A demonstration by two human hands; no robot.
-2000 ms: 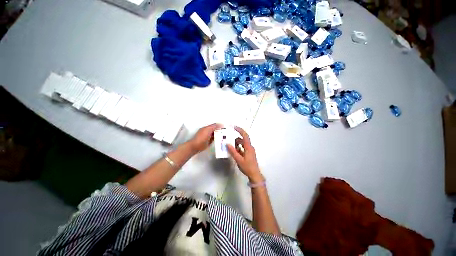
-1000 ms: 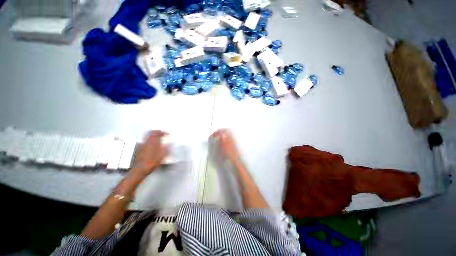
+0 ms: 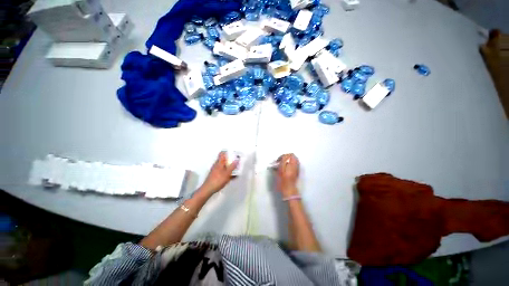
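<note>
My left hand (image 3: 219,174) holds a small white carton (image 3: 235,162) upright between thumb and fingers. My right hand (image 3: 288,172) is to its right, apart from the carton, with its fingers curled. A thin pale edge shows at its fingertips, too small to name. A row of filled white cartons (image 3: 114,177) stands side by side at the left. A heap of blue coiled items (image 3: 234,100) in clear film lies ahead, with loose white cartons (image 3: 258,53) on it.
Crumpled blue cloth (image 3: 148,92) lies left of the heap. Stacked white cartons (image 3: 78,54) stand at the far left. Rust-brown cloth (image 3: 396,218) lies at the near right edge. A single blue item (image 3: 422,70) lies at the right. A brown carton or bag (image 3: 497,64) is at the far right.
The carton held in both hands earlier is gone from them, and the left hand now holds a carton. One loose carton has left the heap's right side. The view has shifted.
</note>
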